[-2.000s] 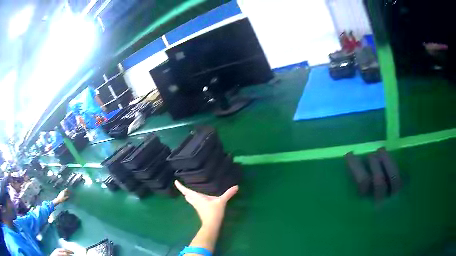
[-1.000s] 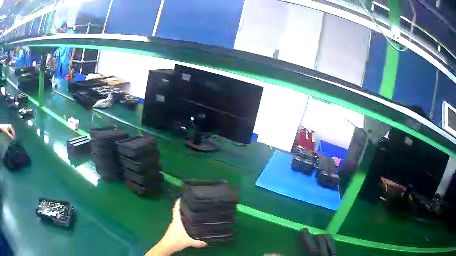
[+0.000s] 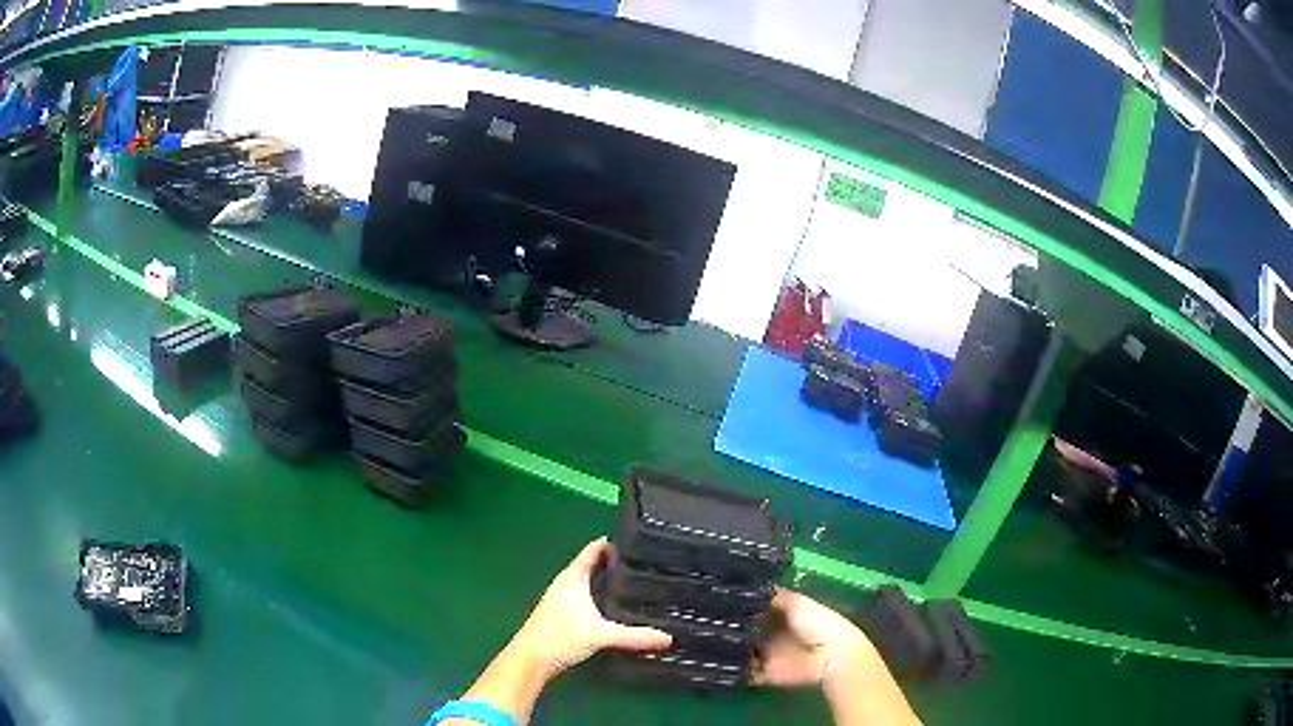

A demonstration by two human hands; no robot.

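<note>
A stack of several black housings (image 3: 698, 532) stands upright at the lower middle of the head view, over the green bench. My left hand (image 3: 574, 624) grips its left side low down, thumb across the front. My right hand (image 3: 811, 641) is on its right side, its fingers partly hidden by the stack. Whether the stack touches the bench is hard to tell.
Two more housing stacks (image 3: 394, 404) stand left of centre, with smaller black blocks (image 3: 189, 358) beside them. A circuit board in a shell (image 3: 132, 584) lies at lower left. Loose housings (image 3: 929, 634) are right of my hands. Behind are a monitor (image 3: 596, 206), a blue mat (image 3: 837, 451) and a green post (image 3: 1000, 482).
My left hand, first open before the stacks, took hold of one stack, now apart from the other two and further right. My right hand has come into view on it. The view has turned.
</note>
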